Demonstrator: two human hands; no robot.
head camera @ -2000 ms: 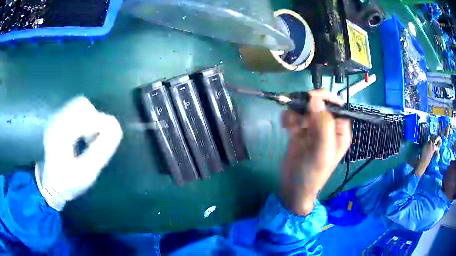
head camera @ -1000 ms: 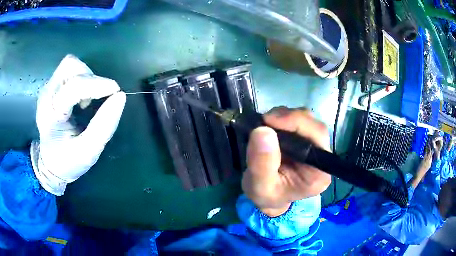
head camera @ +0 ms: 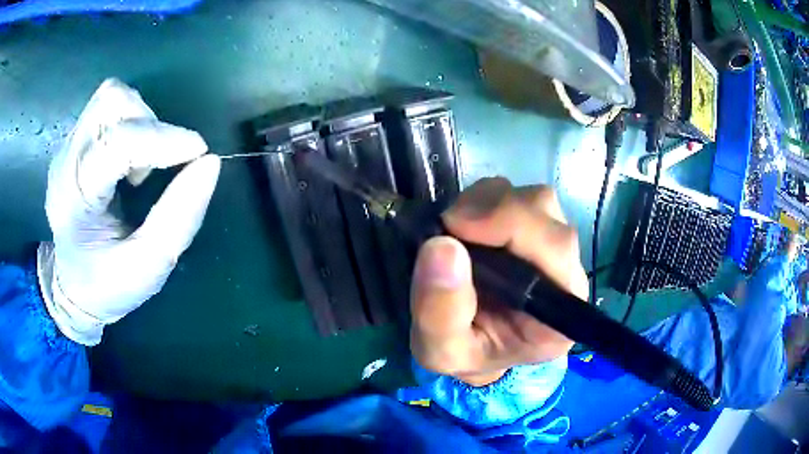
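Note:
Three long black plastic housings lie side by side on the green bench mat. My left hand, in a white glove, pinches a thin silvery solder wire between thumb and finger. The wire reaches right to the upper end of the left housing. My bare right hand grips the black soldering iron like a pen. Its brass-coloured collar is over the middle housing and its blurred tip points at the left housing's upper end, near the wire. The right hand hides part of the right housing.
A clear hood crosses the top beside a tan ring. The soldering station with its yellow sponge stands upper right, stacked ribbed housings below it. The iron's cable loops right. A whitish fleck lies near the front edge. Another person's sleeve shows right.
From two seconds ago, the iron has swung left to the left housing, and the left fingers have moved up with the wire at that housing. In the last second both hands shifted only slightly.

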